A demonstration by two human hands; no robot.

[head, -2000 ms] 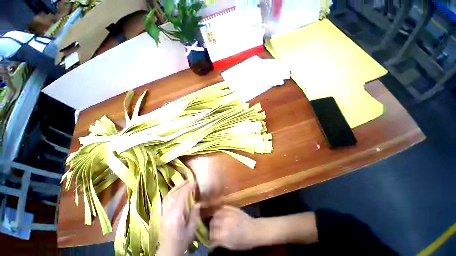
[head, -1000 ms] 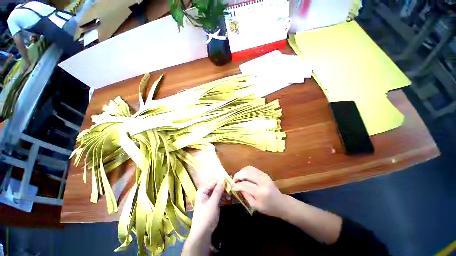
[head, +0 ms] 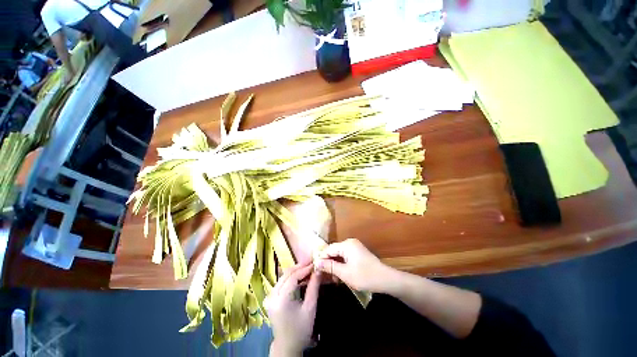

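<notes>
A large fanned bundle of yellow strips (head: 272, 164) lies on the reddish-brown desk (head: 461, 188), with many ends hanging over the near edge. My left hand (head: 293, 303) and my right hand (head: 353, 265) meet at the desk's near edge, below the bundle. Their fingertips pinch one yellow strip (head: 318, 245) between them. A short end of that strip hangs below my right hand. The exact spot between the fingertips is small and partly hidden by the fingers.
A black phone (head: 531, 185) lies on yellow sheets (head: 531, 84) at the right. White papers (head: 419, 90), a desk calendar (head: 394, 31) and a potted plant (head: 332, 52) stand or lie along the back. A white screen (head: 209, 63) runs behind. A person (head: 87, 21) is at the upper left.
My hands have moved from beside the hanging strips to the desk's near edge and now meet at one strip. The view has shifted, so the desk's things sit farther right and higher.
</notes>
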